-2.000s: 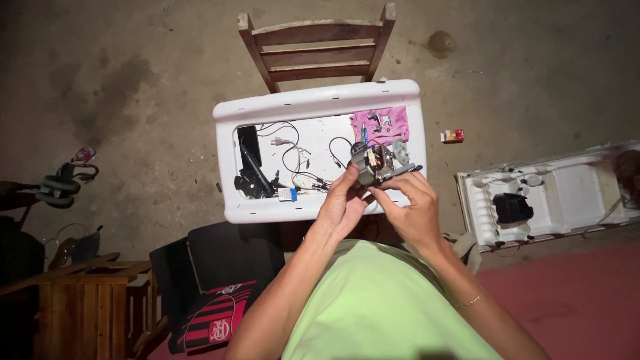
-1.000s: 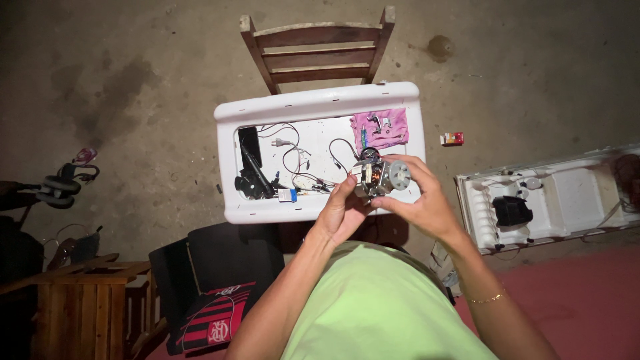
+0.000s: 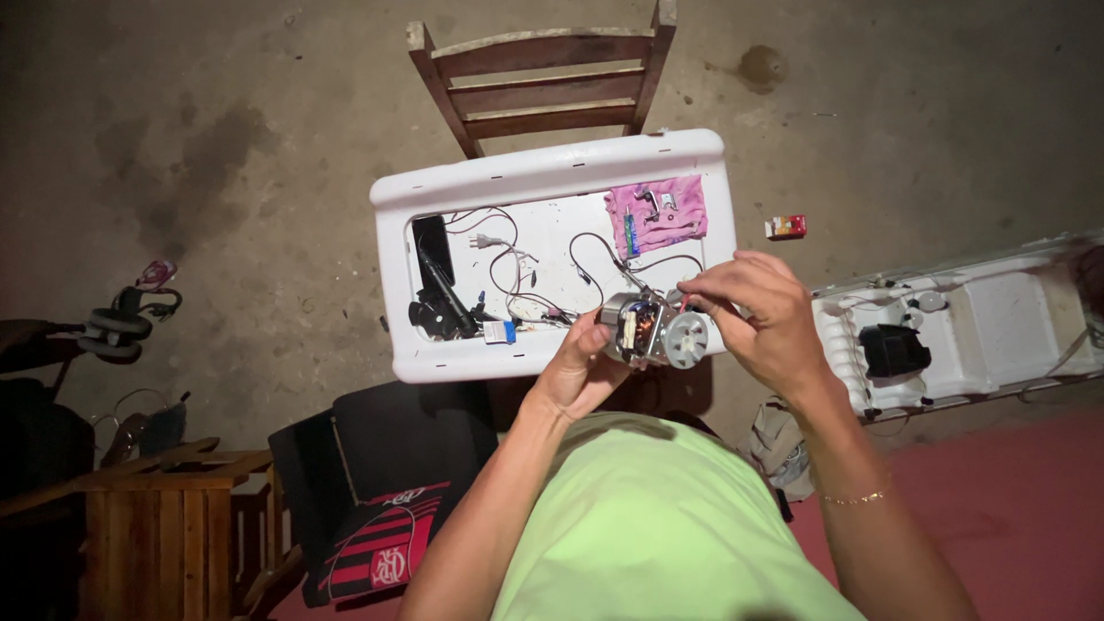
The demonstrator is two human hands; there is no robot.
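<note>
My left hand [image 3: 584, 366] grips the metal housing of a small electric motor [image 3: 636, 332] with copper windings, held over the near right part of a white plastic tray-like panel [image 3: 552, 159]. A grey round fan wheel or pulley [image 3: 686, 340] sits at the motor's right end. My right hand [image 3: 755, 315] pinches a small red piece [image 3: 686, 302] between thumb and fingertips, just above that wheel; whether it is a wire or a tool tip I cannot tell. Beyond the motor, a pink cloth [image 3: 681, 207] carries small metal parts and a blue-green tube [image 3: 630, 235].
A power cord with plug [image 3: 490, 242], a black phone-like slab [image 3: 432, 250] and black plastic parts [image 3: 440, 310] lie in the panel's left half. A wooden chair [image 3: 552, 56] stands behind. At right, a white appliance liner [image 3: 1005, 323] holds a black part [image 3: 894, 350].
My right hand has let go of the motor's right side and moved slightly up and right, now pinching a red piece. My left hand still holds the motor.
</note>
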